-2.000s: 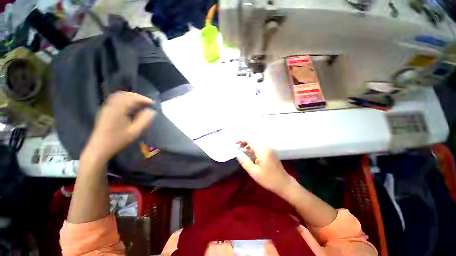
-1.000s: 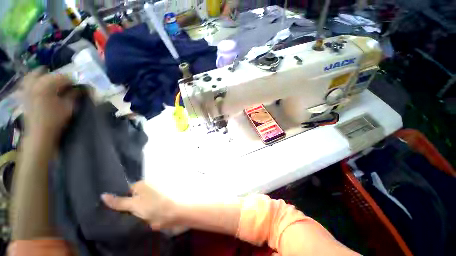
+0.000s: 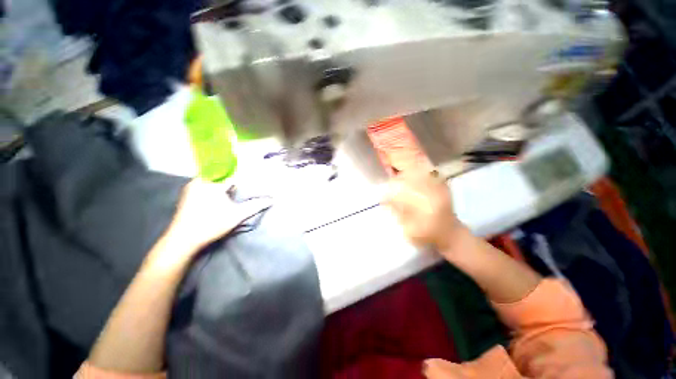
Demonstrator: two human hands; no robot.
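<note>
Dark grey fabric (image 3: pixel 252 303) hangs from the white machine bed over the left part of my lap and spreads to the left edge. My left hand (image 3: pixel 211 211) holds its upper edge, just left of the presser foot (image 3: pixel 315 154). My right hand (image 3: pixel 421 203) is on the bed at the lower end of the smartphone (image 3: pixel 395 137), which has a red-orange screen. The hand is blurred and overlaps the phone's lower end; I cannot tell whether it grips it. The off-white sewing machine head (image 3: pixel 445 66) stands over the bed.
The lime-green plate (image 3: pixel 210 141) stands left of the needle area. Dark thread snips (image 3: pixel 493 154) lie right of the phone. Navy fabric (image 3: pixel 137 52) is piled at the upper left. A crate with an orange-red rim (image 3: pixel 619 211) holding dark pieces is at the lower right.
The view has swung back close to the machine. The grey fabric has come from the left onto the bed's front edge with my left hand. My right hand has moved from the fabric to the phone.
</note>
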